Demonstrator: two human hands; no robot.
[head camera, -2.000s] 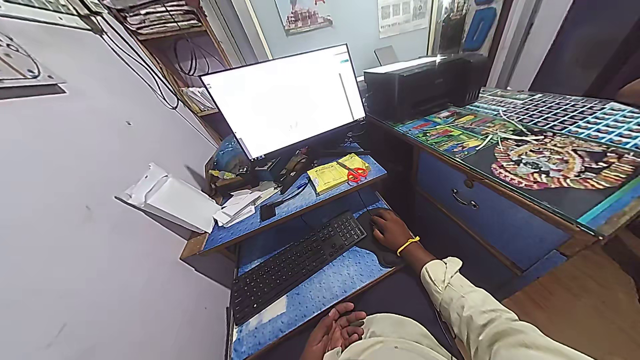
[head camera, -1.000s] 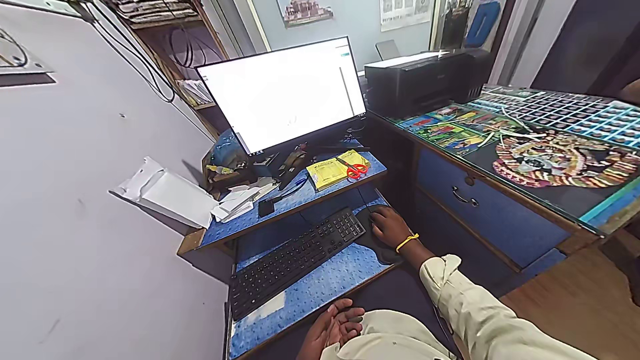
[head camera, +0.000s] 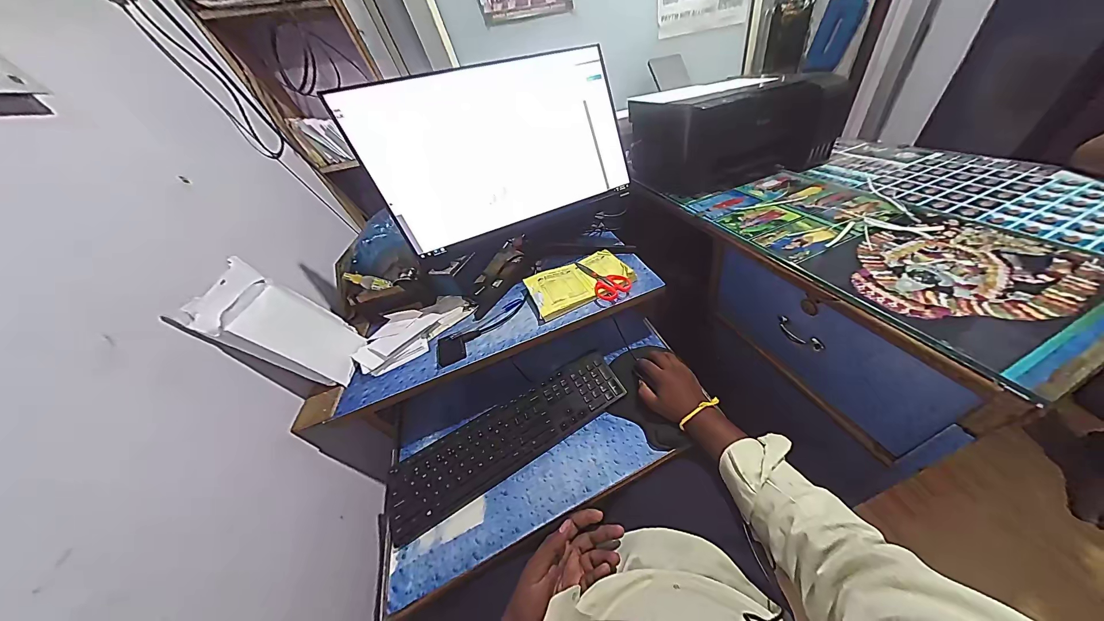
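My right hand (head camera: 669, 387), with a yellow band at the wrist, rests over a black computer mouse (head camera: 642, 369) on a dark mouse pad (head camera: 660, 431). The hand covers most of the mouse. My left hand (head camera: 576, 552) lies palm up near my lap, fingers loosely curled and apart, holding nothing. Between the hands and the monitor (head camera: 487, 151) is a black keyboard (head camera: 509, 440) on the blue pull-out tray (head camera: 552, 492). The lit screen is mostly white.
On the upper shelf (head camera: 509, 332) lie red-handled scissors (head camera: 611, 287) over yellow packets (head camera: 561, 290), beside loose papers (head camera: 401, 341). A white paper envelope (head camera: 276, 323) leans at the left. A black printer (head camera: 733, 129) and a glass-topped counter (head camera: 923, 332) stand to the right.
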